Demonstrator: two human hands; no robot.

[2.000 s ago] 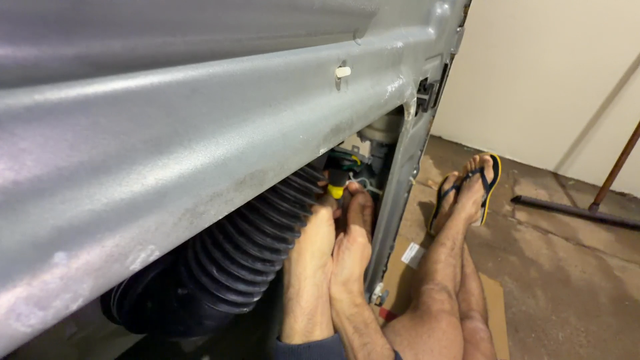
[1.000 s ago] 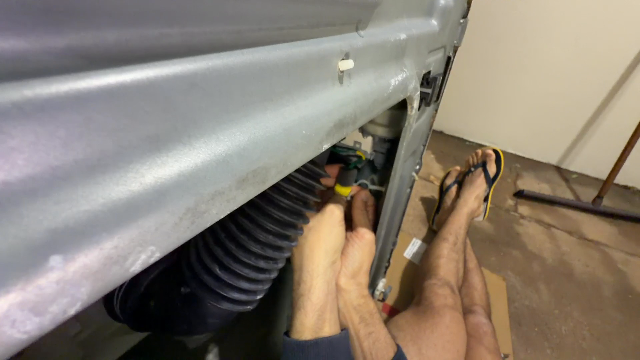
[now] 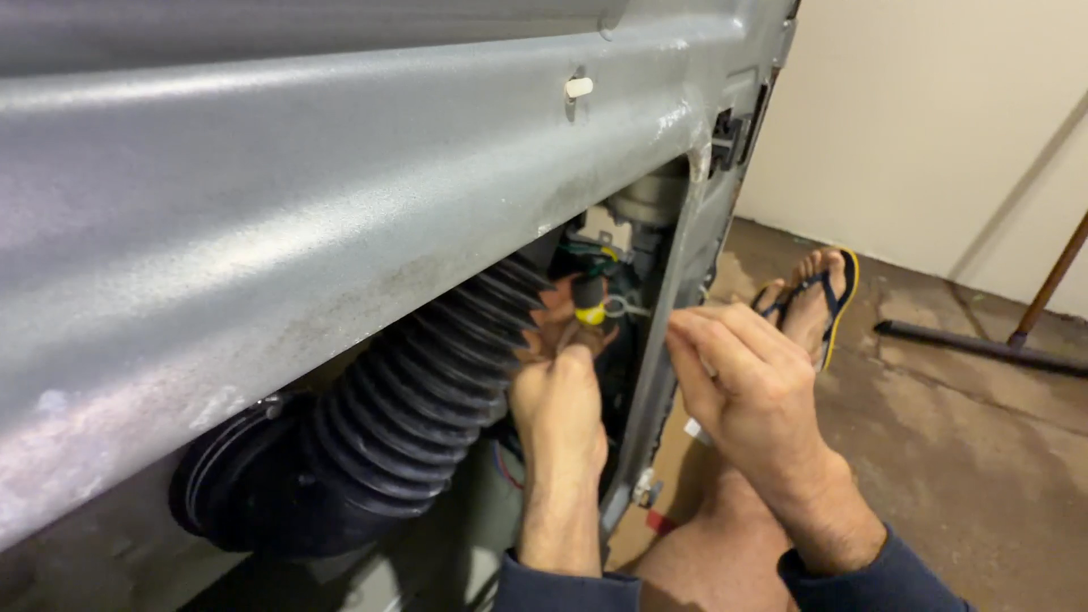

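My left hand (image 3: 561, 387) reaches into the opening of a grey metal appliance cabinet (image 3: 340, 170), beside a black corrugated rubber hose (image 3: 425, 374). Its fingers are around a dark part with a yellow band (image 3: 590, 313); its exact kind cannot be told, and the fingertips are partly hidden. A pale looped wire or tie (image 3: 625, 306) extends from near the yellow band toward the frame's edge. My right hand (image 3: 739, 374) is outside that edge, thumb and fingers pinched together near the loop's outer end. Whether the fingertips hold the thin end is not clear.
The cabinet's metal side edge (image 3: 654, 374) runs between the hands. A hose clamp (image 3: 272, 408) circles the hose's lower end. My bent leg and sandalled foot (image 3: 812, 306) are at the right, over cardboard (image 3: 684, 476). A broom or squeegee (image 3: 977, 340) rests on the floor by the wall.
My right hand has come out of the opening and moved right, past the metal edge. My left hand stays inside at the yellow-banded part. The pale loop now shows more plainly.
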